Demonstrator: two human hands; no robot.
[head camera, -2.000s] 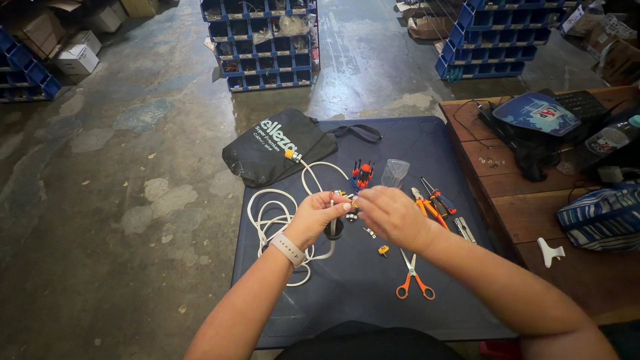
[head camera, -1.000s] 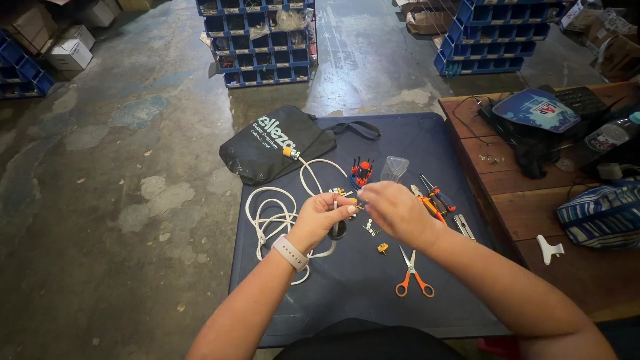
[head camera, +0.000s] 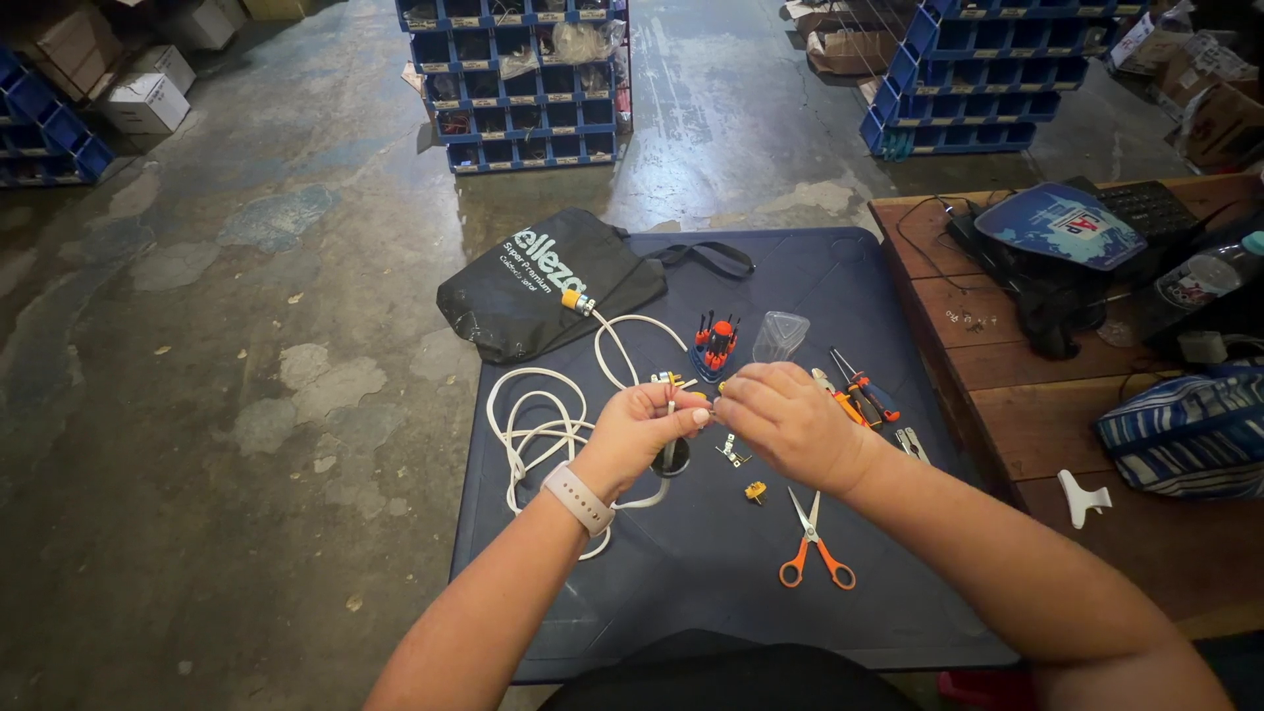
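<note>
My left hand (head camera: 642, 434) pinches the end of a white electrical cable (head camera: 647, 502) between thumb and fingers. The fingertips of my right hand (head camera: 785, 420) meet it at the cable's thin wire ends; what they grip is mostly hidden. A round black cover (head camera: 671, 458) sits on the cable below my left fingers. The cable lies in loops at the left, and a yellow plug (head camera: 576, 301) is at its far end. Small metal contacts (head camera: 732, 452) and a yellow plug part (head camera: 755, 492) lie beneath my right hand. Orange-handled scissors (head camera: 812, 543) lie nearer me, blades apart.
On the dark folding table (head camera: 681, 612) are a black bag (head camera: 553, 286), a screwdriver set (head camera: 716, 346), a clear plastic cover (head camera: 780, 337), screwdrivers (head camera: 869, 395) and pliers (head camera: 911, 444). A wooden table (head camera: 1047, 405) adjoins at the right, bearing a striped bag (head camera: 1185, 430) and a bottle (head camera: 1200, 281).
My hands stay together over the table, and the fingers of my right hand have shifted slightly at the wire ends. The loose items lie where they were.
</note>
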